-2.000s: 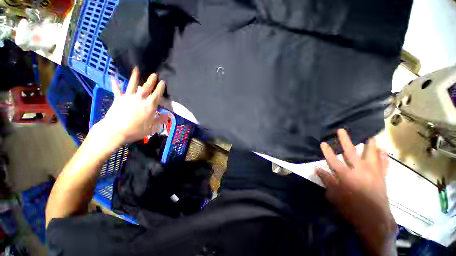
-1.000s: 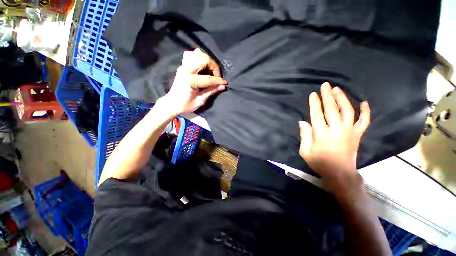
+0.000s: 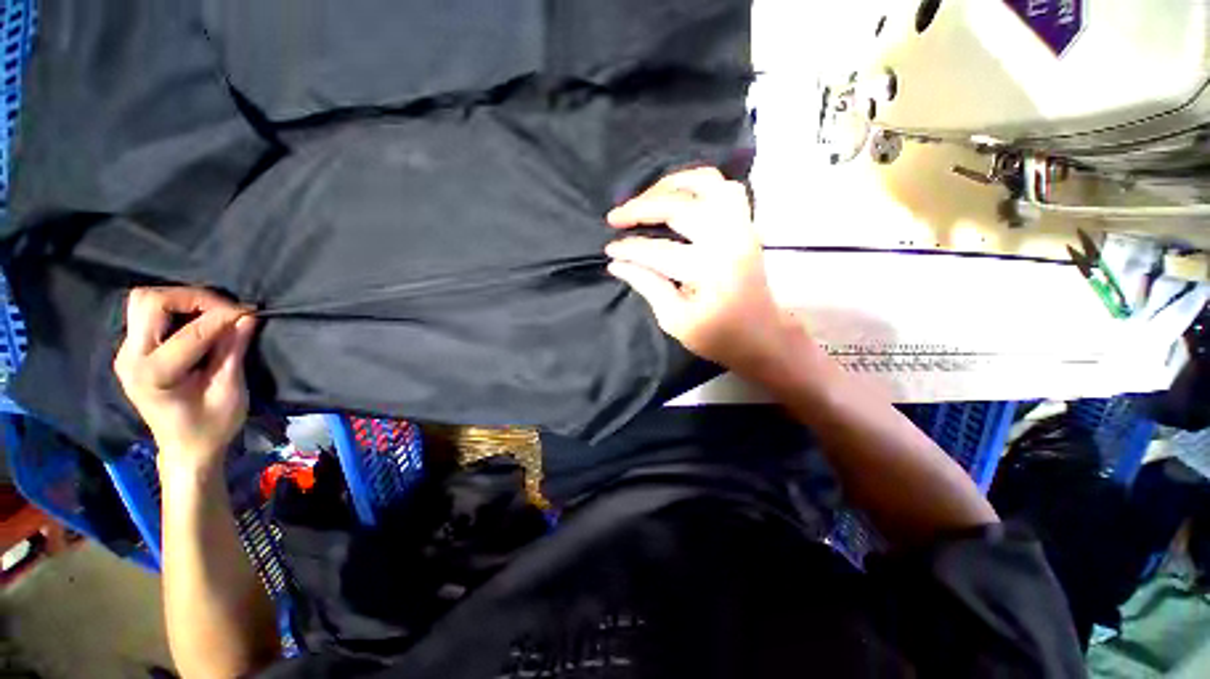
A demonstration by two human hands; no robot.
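Observation:
A large black cloth, the garment body (image 3: 398,173), lies spread over the white machine table (image 3: 902,318) and hangs over its front edge. My left hand (image 3: 193,352) pinches the cloth between thumb and fingers at the left. My right hand (image 3: 683,259) pinches it further right. A straight, tight fold runs between the two pinches. The cream-white sewing machine head (image 3: 1035,106) stands to the right of the cloth, apart from both hands.
Thread snips with a green handle (image 3: 1104,289) lie right of the machine's front. A printed ruler marking (image 3: 916,356) runs along the table. Blue plastic baskets (image 3: 378,458) with dark cloth stand below the table edge. Black cloth covers my lap.
My right hand, flat on the cloth before, now pinches it. My left hand keeps a pinch. The view has turned right, so the machine head and snips show more fully.

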